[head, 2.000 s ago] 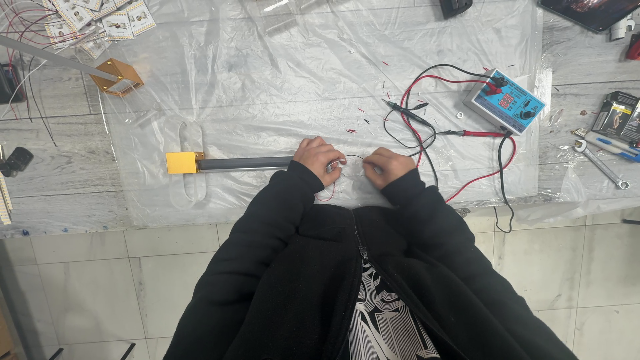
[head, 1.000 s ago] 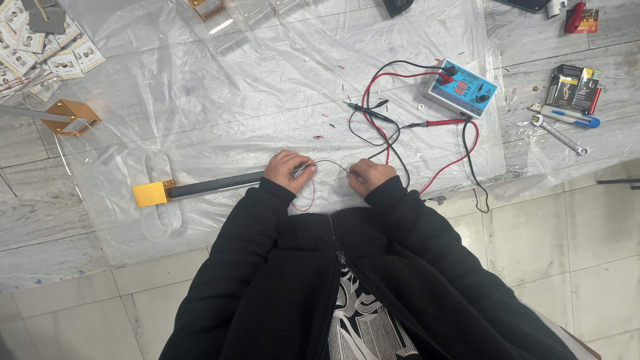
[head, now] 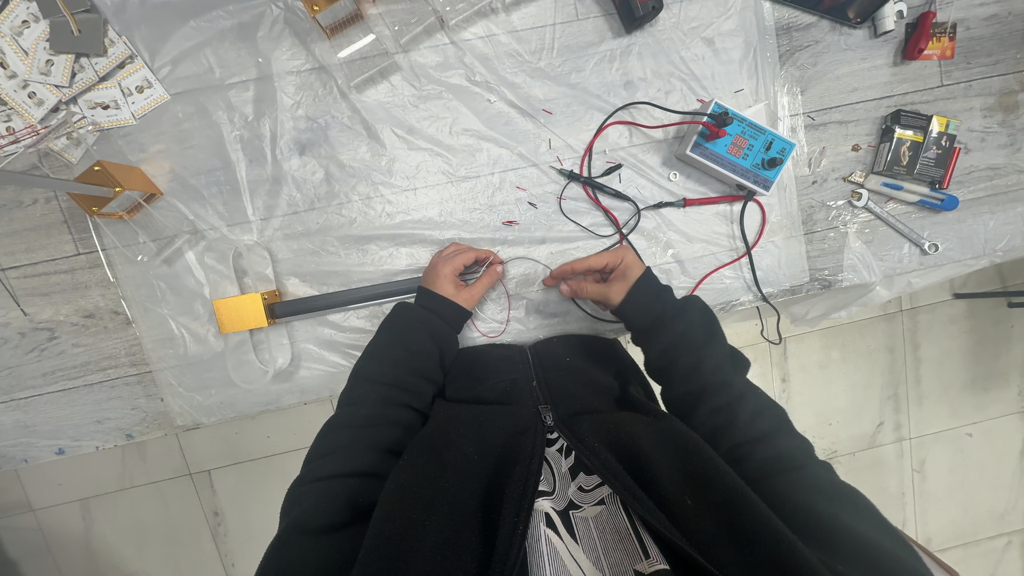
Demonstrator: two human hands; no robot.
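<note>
My left hand (head: 462, 274) pinches thin wires at the right end of a dark grey bar (head: 348, 299), whose other end meets a gold metal block (head: 242, 312). A thin wire (head: 524, 258) arches from there to my right hand (head: 596, 276), which pinches its far end between thumb and fingers. Below my left hand hangs a loop of red wire (head: 507, 320). Black and red test leads lie just beyond my right hand, with a black probe (head: 596, 183) among them. They run to a blue and white tester (head: 739, 148) with a lit red display.
Plastic sheeting (head: 384, 176) covers much of the table, with wire scraps on it. At the right lie a combination wrench (head: 894, 222), a utility knife (head: 912, 192) and small boxes (head: 914, 148). Printed cards (head: 104, 100) and another gold block (head: 116, 190) are at the left.
The wire between my hands shows as a raised arch a second ago and now. Both hands keep their pinch. The view has shifted to the right.
</note>
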